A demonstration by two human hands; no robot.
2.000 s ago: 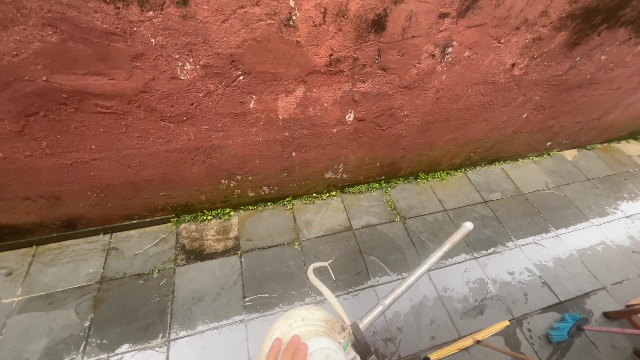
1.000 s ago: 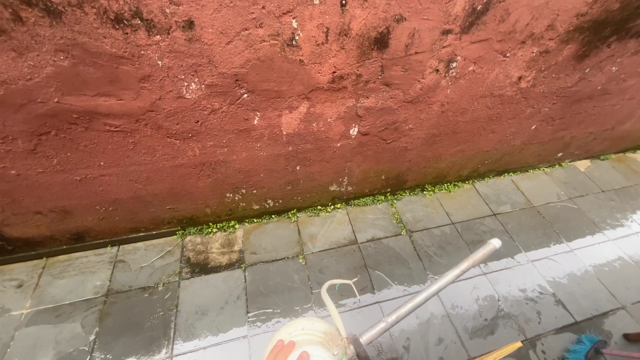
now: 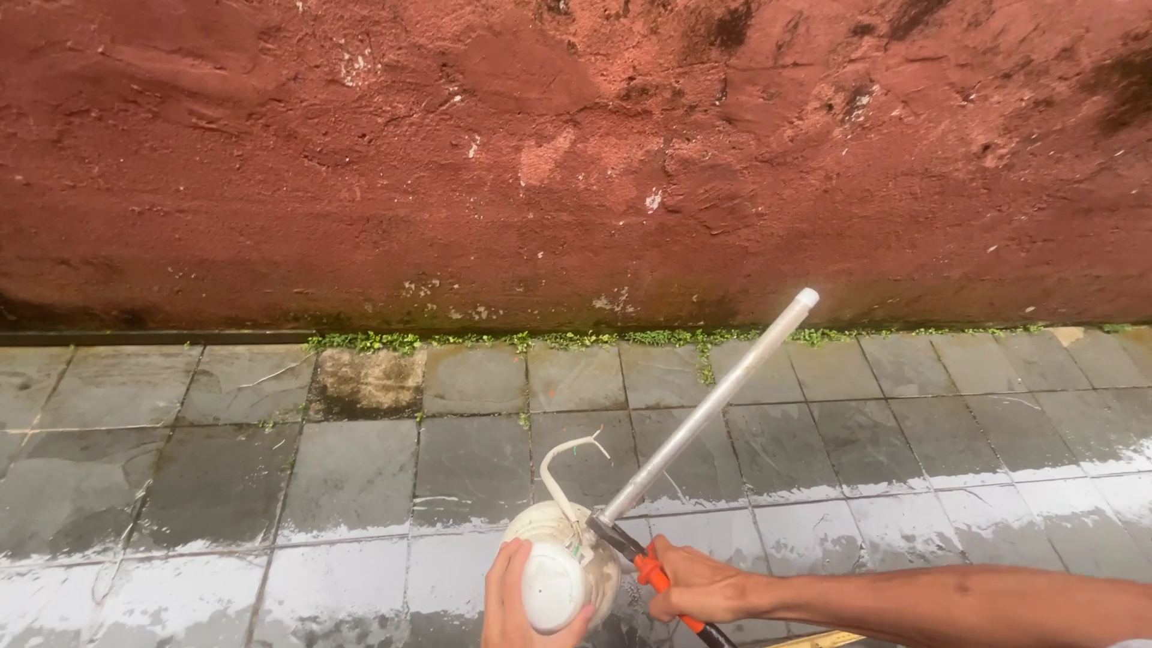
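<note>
At the bottom centre my left hand (image 3: 522, 598) holds a round, off-white motor housing (image 3: 576, 540) with a white cap on it. A metal tube (image 3: 711, 405) with a white end slants up to the right from the housing. From the housing's top a pale cable (image 3: 558, 477) curls out, its end split into thin wires. My right hand (image 3: 697, 580) grips the orange-and-black handles of pliers (image 3: 652, 569). The dark head of the pliers is at the tube's lower end, against the housing; whether its jaws grip anything cannot be told.
Beyond the housing runs a rough red wall (image 3: 540, 180), with small green weeds (image 3: 666, 338) along its foot. Grey stone floor tiles (image 3: 351, 468) lie wet and shiny in front. Part of a yellow object (image 3: 819, 640) shows at the bottom edge.
My right hand and forearm have come into view from the right with the pliers, now at the tube's base. More of the housing shows, with my left hand still on it.
</note>
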